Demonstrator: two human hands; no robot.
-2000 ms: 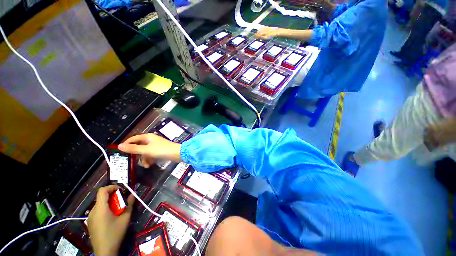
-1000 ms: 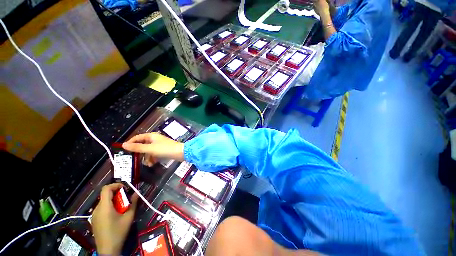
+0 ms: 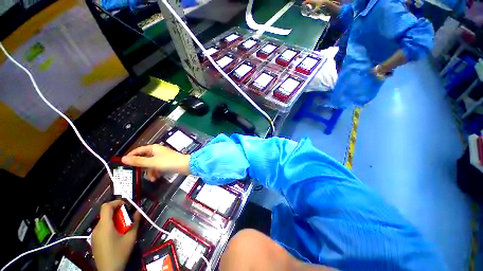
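My right hand (image 3: 153,160), in a blue sleeve, pinches the top end of a black-and-red handheld unit (image 3: 124,181) with a white label. My left hand (image 3: 111,238), just below, grips a small red-and-white piece (image 3: 123,218) close to the unit's lower end; whether they touch is unclear. A white cable (image 3: 80,127) runs across the unit. A clear blister tray (image 3: 220,233) beside my hands holds several labelled units (image 3: 214,197). A unit with an orange lit screen (image 3: 160,260) lies over its near end.
A keyboard (image 3: 106,129) and monitor (image 3: 58,69) stand at the left. A yellow note (image 3: 161,88), black mouse (image 3: 194,105) and barcode scanner (image 3: 232,117) lie beyond the tray. Another filled tray (image 3: 265,63) is farther back, by a person in a blue smock (image 3: 370,47).
My hands hold the same things in nearly the same pose. The other person's hand has left the far tray and that person's body has shifted. The walking person at the right is gone from view.
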